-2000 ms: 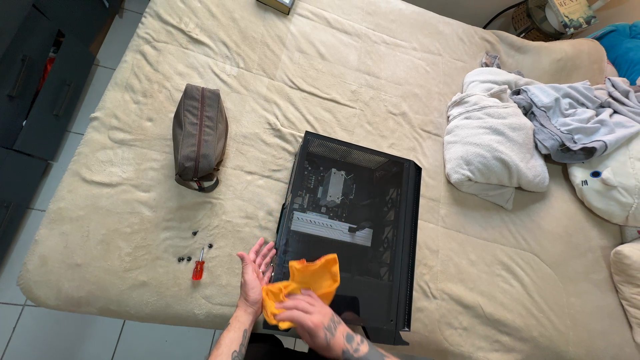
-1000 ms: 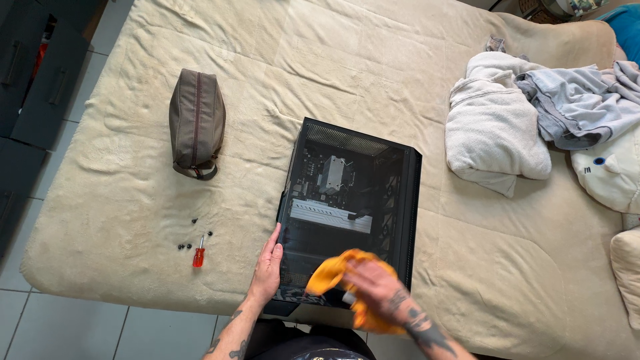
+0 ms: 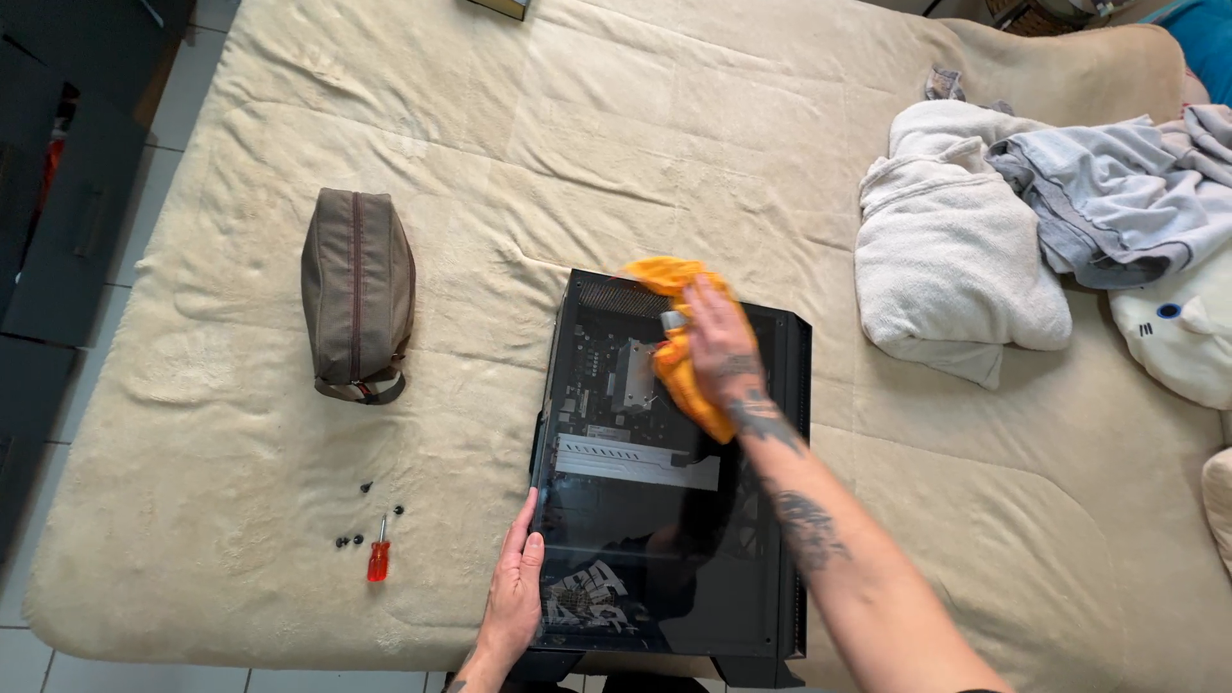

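Observation:
A black computer case (image 3: pixel 664 539) lies flat on the bed, its see-through side panel facing up, with a motherboard, a cooler and a white graphics card (image 3: pixel 635 462) visible inside. My right hand (image 3: pixel 717 342) presses an orange cloth (image 3: pixel 679 371) onto the panel's upper right part. Against the case's lower left edge rests my left hand (image 3: pixel 520 577), fingers along the side and no cloth in it. A screwdriver with a red handle (image 3: pixel 378 560) lies on the blanket to the left, near several dark thumbscrews (image 3: pixel 358 539).
A brown zipped pouch (image 3: pixel 356 289) stands left of the case. White folded towels (image 3: pixel 953 241), grey clothing (image 3: pixel 1116 202) and a white plush toy (image 3: pixel 1179 337) lie at the right. Dark drawers (image 3: pixel 77 212) border the bed at the left, above a tiled floor.
My right hand has moved the orange cloth from the lower part of the panel up to its top. My left hand, earlier beside the cloth, now rests on the case's left edge.

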